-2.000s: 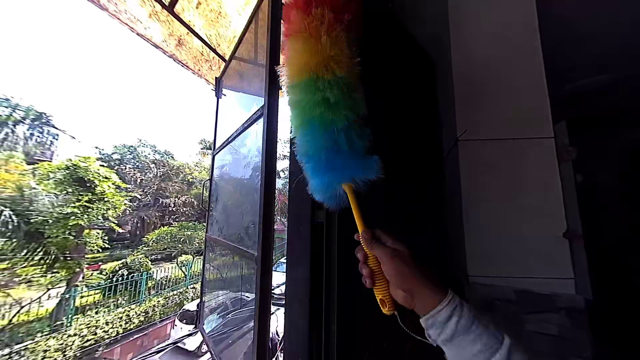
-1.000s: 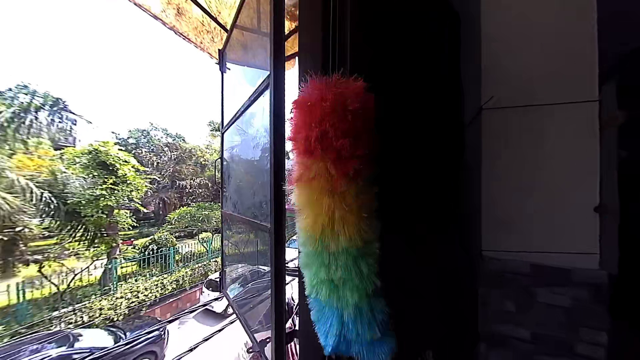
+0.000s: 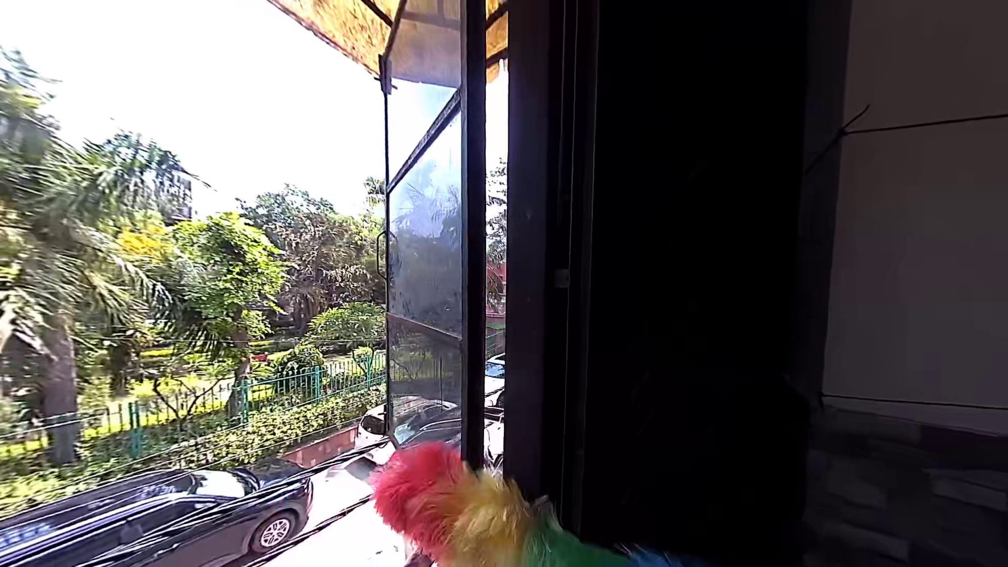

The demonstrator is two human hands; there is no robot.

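Note:
A fluffy rainbow duster [image 3: 492, 520] lies across the bottom of the head view, its red end to the left, then yellow, green and a little blue. It overlaps the lower part of the dark window frame [image 3: 529, 276]. The duster's handle is out of view, and neither of my hands shows. Left of the frame stands an outward-opened glass window panel [image 3: 429, 236] with dark bars and a small handle.
Outside are overhead cables, a dark parked car [image 3: 157, 512], a green fence [image 3: 276, 394] and trees. A very dark surface [image 3: 693, 276] fills the middle right, beside a tiled wall [image 3: 921, 260].
The duster has moved down and tipped from upright to nearly sideways, its red end now at the left. My right hand, seen on its yellow handle two seconds ago, is out of view.

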